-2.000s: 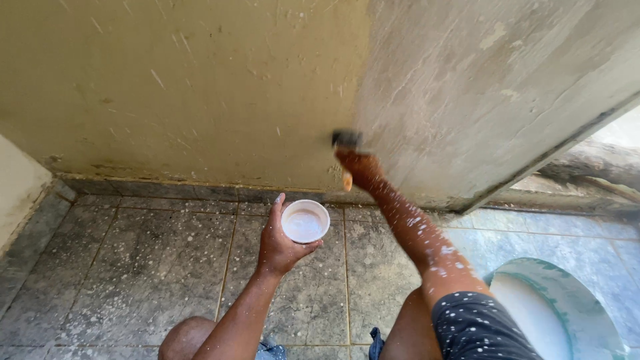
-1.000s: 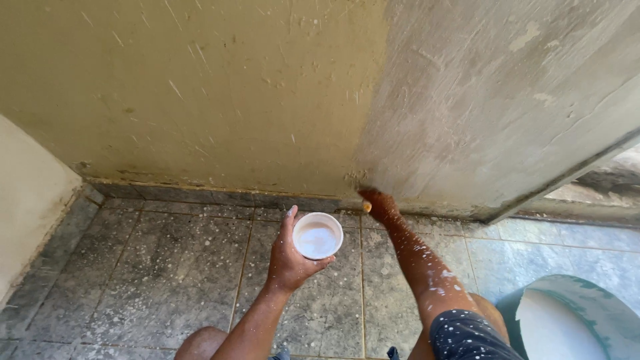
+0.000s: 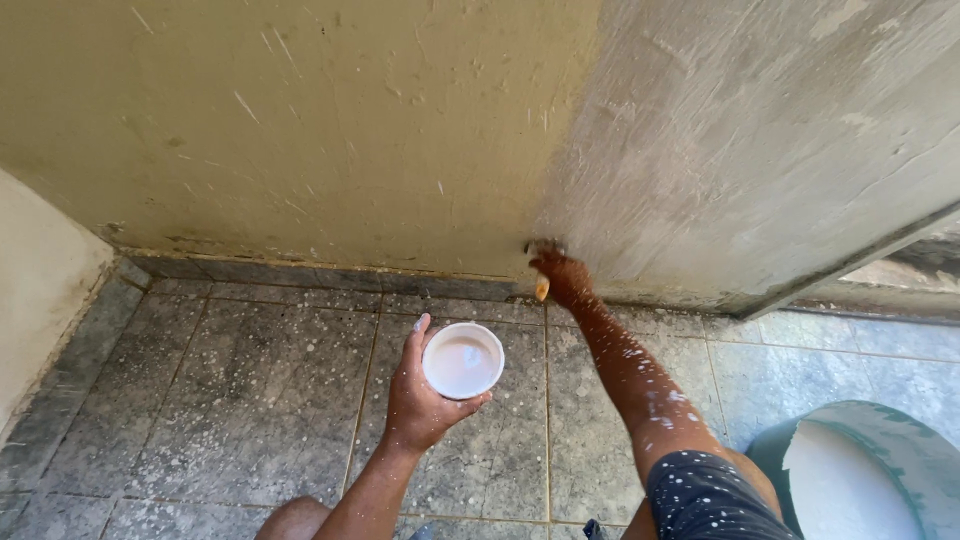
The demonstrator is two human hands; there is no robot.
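My left hand holds a round white plastic tub with whitish liquid inside, above the tiled floor. Around a paintbrush, my right hand is closed; the brush's wooden handle points down toward me. Its dark bristle end, blurred and partly hidden by the fingers, lies against the low part of the wall. The brush is at the border between the yellowish surface on the left and the whitish, streaked coating on the right. White specks cover my right forearm and dark sleeve.
A green bucket of white liquid stands at the lower right. Gray floor tiles are spattered white. Dark tile skirting runs along the wall's foot, and a pale side wall meets it at left. A sloping ledge edge is at right.
My right hand with the brush has moved down the wall from its place two seconds ago to near the skirting. The left hand still holds the tub.
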